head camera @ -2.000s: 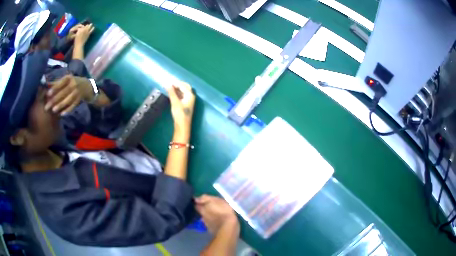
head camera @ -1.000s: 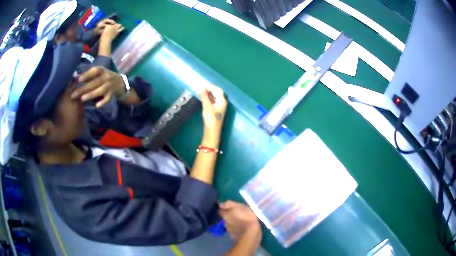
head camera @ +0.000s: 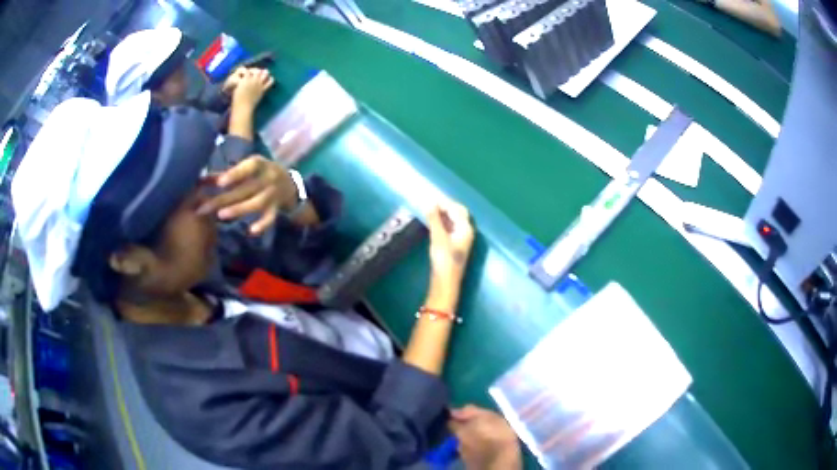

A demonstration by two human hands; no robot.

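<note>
My right hand (head camera: 486, 441) is low at the bottom edge, partly cut off. Its bent fingertips are at the dark grey sleeve (head camera: 358, 404) of a seated worker, near the elbow, and seem to pinch the cloth. My left hand is not in view. The worker leans over a dark grey bar with a row of round holes (head camera: 372, 262), tilted above the bench. The worker's hand with a red bracelet (head camera: 450, 243) is at the bar's upper end, fingers bent; what it holds cannot be told. Another hand (head camera: 248, 193) is raised by the face.
A shiny film-covered tray (head camera: 592, 381) lies on the green bench (head camera: 541, 174). A flat metal bar with a green label (head camera: 610, 197) lies by blue tape. Grey ridged parts (head camera: 564, 41) stand on a white sheet. A pale machine housing (head camera: 798, 165) is right, a second worker (head camera: 161, 69) far left.
The view has swung, so the bench and workers appear further right and lower. More of the grey ridged parts shows. My right hand stays at the sleeve, now cut off more by the bottom edge.
</note>
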